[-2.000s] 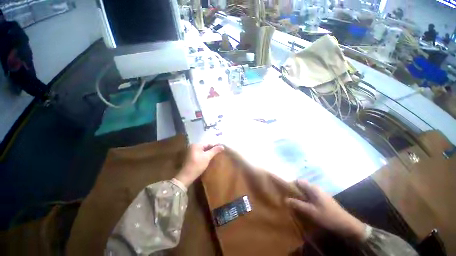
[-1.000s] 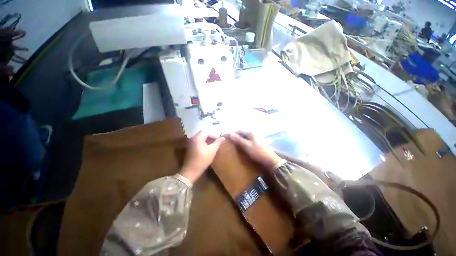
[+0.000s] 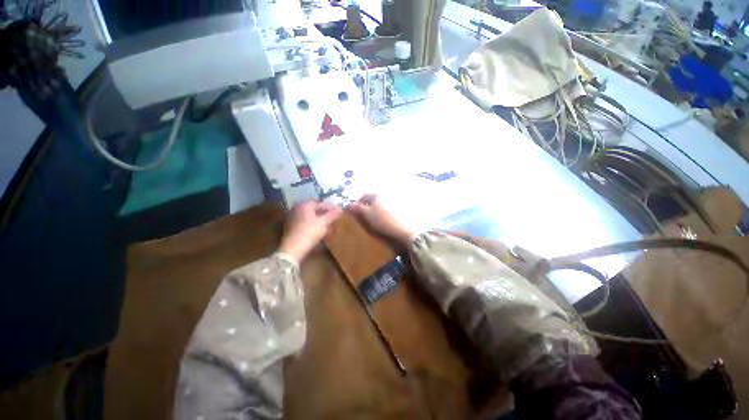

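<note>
A large brown bag panel [image 3: 197, 287] hangs over the front edge of the machine table. A smaller brown piece with a black printed label [image 3: 382, 280] lies on it, with a dark seam line beside it. My left hand [image 3: 309, 227] pinches the panel's upper edge just below the needle area of the white sewing machine [image 3: 316, 111], which has a red three-diamond logo. My right hand [image 3: 379, 216] holds the same edge beside it, fingertips close together. The needle itself cannot be made out in the glare.
Dark snips [image 3: 437, 175] lie on the glossy white table [image 3: 509, 184]. A beige cloth bundle with cords [image 3: 526, 66] is at the upper right. Brown bags [image 3: 690, 287] with looped handles are at the right. A control box [image 3: 185, 61] and teal cloth [image 3: 176, 168] are at the left.
My right hand has moved left and up from the panel's right side to beside my left hand. The panel's edge is now nearer the needle area. A brown handle loop has risen at the right.
</note>
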